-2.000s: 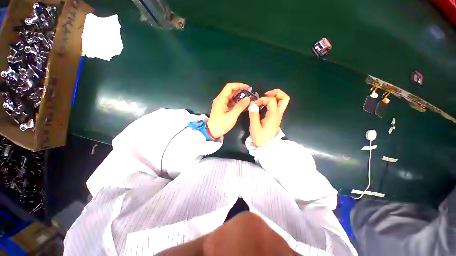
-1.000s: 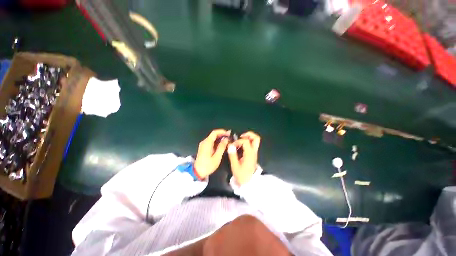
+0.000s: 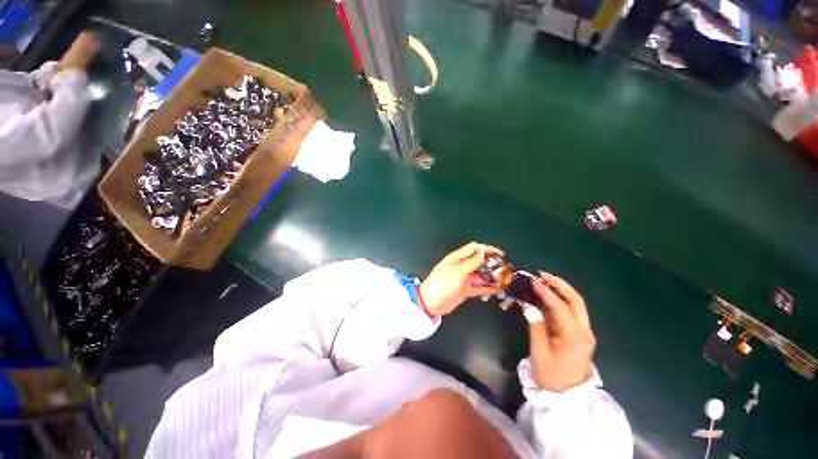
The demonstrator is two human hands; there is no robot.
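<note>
My left hand (image 3: 457,280), with a blue and red band at the wrist, holds a small glossy dark device unit (image 3: 492,269). My right hand (image 3: 561,327), with a white cover on one fingertip, holds a flat black rectangle (image 3: 525,287) close to its right. An orange-gold flex shows between the two pieces and appears to join them. Both hands are above the dark-green belt (image 3: 466,206). Fingers hide parts of both pieces, and small shiny details below them are too small to tell.
An open carton (image 3: 202,251) of shiny parts stands left, beside white paper (image 3: 326,151). A metal post (image 3: 381,81) rises beyond. Modules (image 3: 600,217) lie on the belt. Black flex parts (image 3: 723,348), a tape strip (image 3: 762,335) and a white disc (image 3: 714,409) are right. Another person's hand (image 3: 81,51) shows far left.
The view has swung left, bringing the carton and another person into fuller view. My hands have moved slightly apart, and the black rectangle and orange flex now show between them.
</note>
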